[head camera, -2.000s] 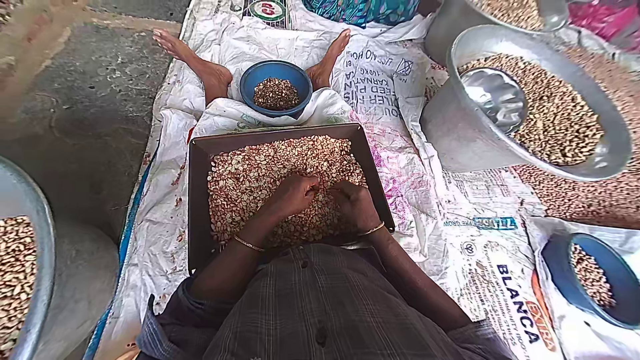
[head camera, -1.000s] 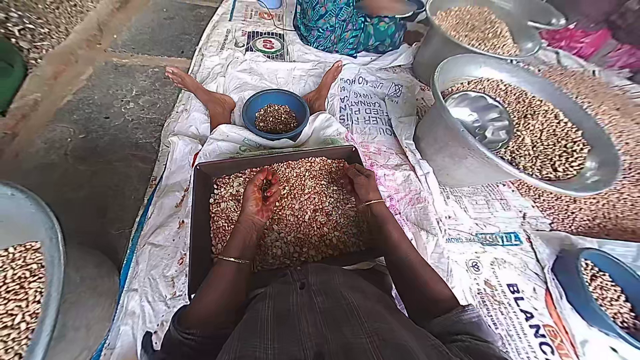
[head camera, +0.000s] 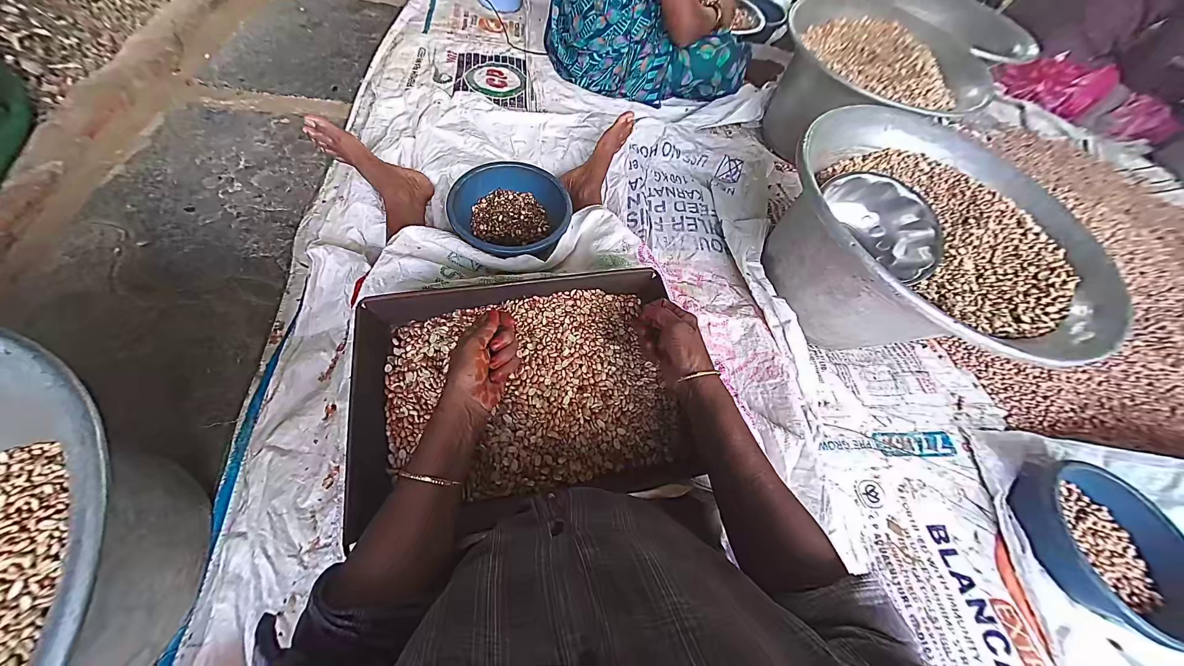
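A dark rectangular tray (head camera: 363, 407) lies across my lap, filled with a layer of shelled nuts or seeds (head camera: 573, 388) in cream and reddish brown. Over the left part of the nuts is my left hand (head camera: 483, 359), palm turned up and fingers curled; what lies inside it is hidden. My right hand (head camera: 671, 335) is at the tray's upper right corner, its fingertips bent together over the nuts, and any piece between them is too small to tell. Just beyond the tray, between my feet, stands a blue plastic bowl (head camera: 453, 205) with darker bits in it.
Large metal pots (head camera: 832, 296) of nuts stand at the right, one with a shiny fluted metal bowl (head camera: 883, 227) inside. Another metal pot (head camera: 88, 444) is at the left edge. A blue basin (head camera: 1036, 518) sits lower right. A person in patterned teal cloth (head camera: 638, 55) sits ahead on the sacks.
My hands were close together over the middle of the tray, then moved apart. My left hand has since moved slightly down from the upper left, its fingers now more curled.
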